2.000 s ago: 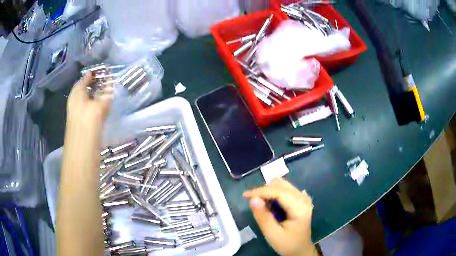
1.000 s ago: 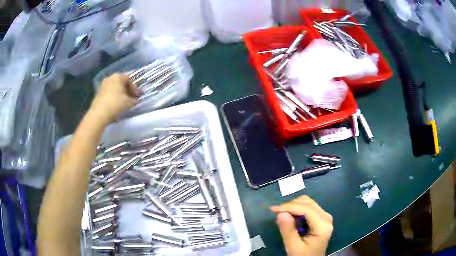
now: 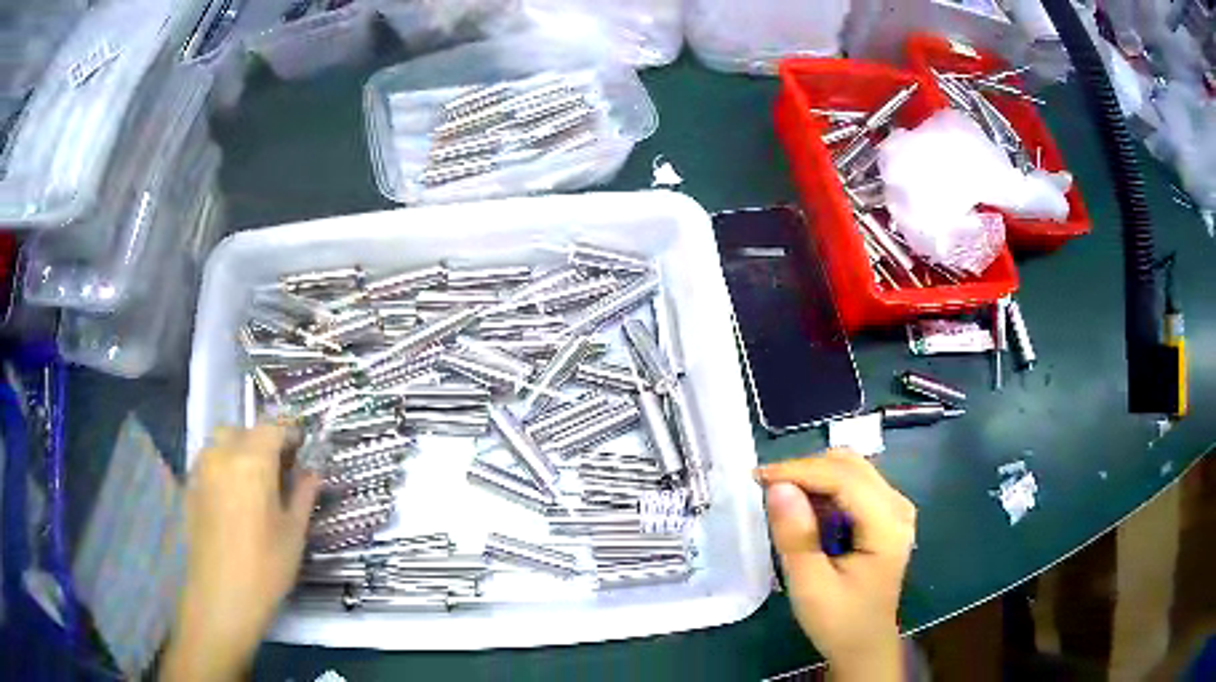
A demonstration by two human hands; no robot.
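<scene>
A white tray [image 3: 467,223] full of silver cylindrical parts [image 3: 594,424] lies in front of me. My left hand [image 3: 247,513] is over the tray's left side, its fingers at the parts there; blur hides whether it grips any. My right hand [image 3: 847,546] is just right of the tray, closed on a dark blue pen-like tool [image 3: 836,533]. A clear plastic box [image 3: 387,140] beyond the tray holds silver parts laid side by side.
A black smartphone [image 3: 790,320] lies right of the tray, with a white label [image 3: 856,434] and loose parts [image 3: 931,388] near it. Two red bins [image 3: 834,227] stand behind. A black flexible arm [image 3: 1131,213] is at right. Clear boxes [image 3: 114,253] are stacked at left.
My left hand has moved from the clear box back to the tray's left side. My right hand still holds the blue tool. The view has shifted, showing the whole clear box.
</scene>
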